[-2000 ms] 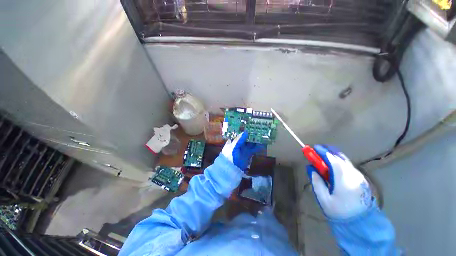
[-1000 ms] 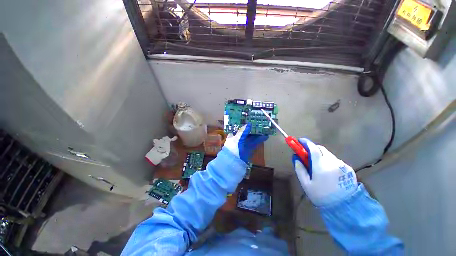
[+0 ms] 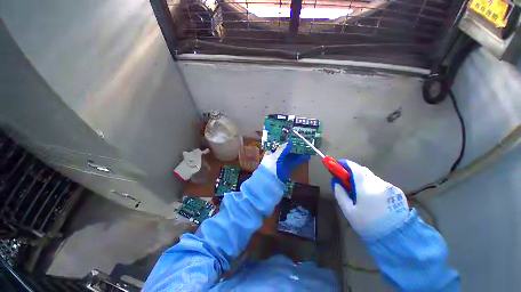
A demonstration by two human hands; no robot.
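Note:
My left hand, in a white glove with blue fingers, holds a green circuit board by its lower edge. Pale connectors line the board's top edge. My right hand, gloved the same way, grips a screwdriver by its red handle. The thin silver shaft points up and left, and its tip is over the middle of the board's face. I cannot tell whether the tip touches the board.
Loose boards lie on the low brown board, one at its left edge. Behind are a whitish tub, an orange-tinted plastic box and a crumpled glove. A dark tray is at right, with dark racks far left.
The screwdriver tip has moved from beyond the board's upper right corner to over its middle. My right hand has come left towards the board, which my left hand still holds.

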